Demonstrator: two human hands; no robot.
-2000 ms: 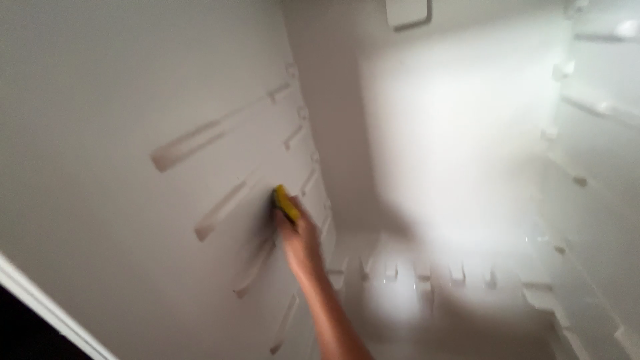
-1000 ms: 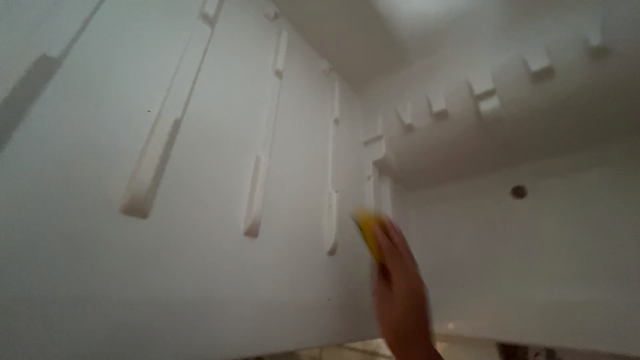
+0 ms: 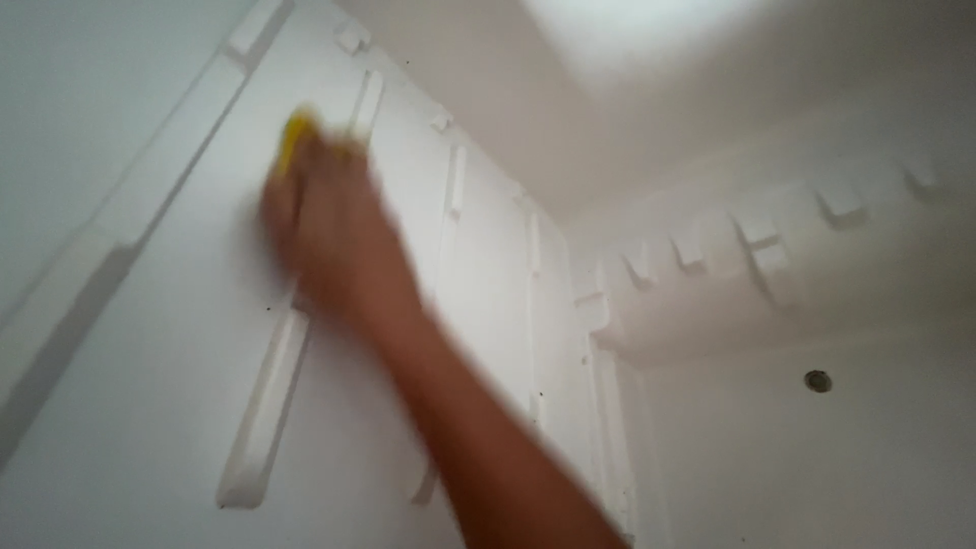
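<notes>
My right hand (image 3: 328, 213), blurred by motion, holds a yellow sponge (image 3: 296, 141) against the left side wall (image 3: 191, 297) of a white plastic refrigerator liner. The fingers hide most of the sponge. The hand lies over a moulded shelf rail (image 3: 263, 412), whose lower part shows beneath it and whose upper end shows above. My forearm reaches in from the bottom right. My left hand is not in view.
More shelf rails (image 3: 457, 179) run along the side wall. Small moulded ribs (image 3: 770, 259) line a step at the right, above a panel with a round hole (image 3: 818, 381). Small dark specks dot the liner. Bright light falls on the upper surface.
My right hand, with the yellow sponge in it, has moved up and left along the side wall, from beside the lower rail ends near the corner. The view has shifted since the earliest frame.
</notes>
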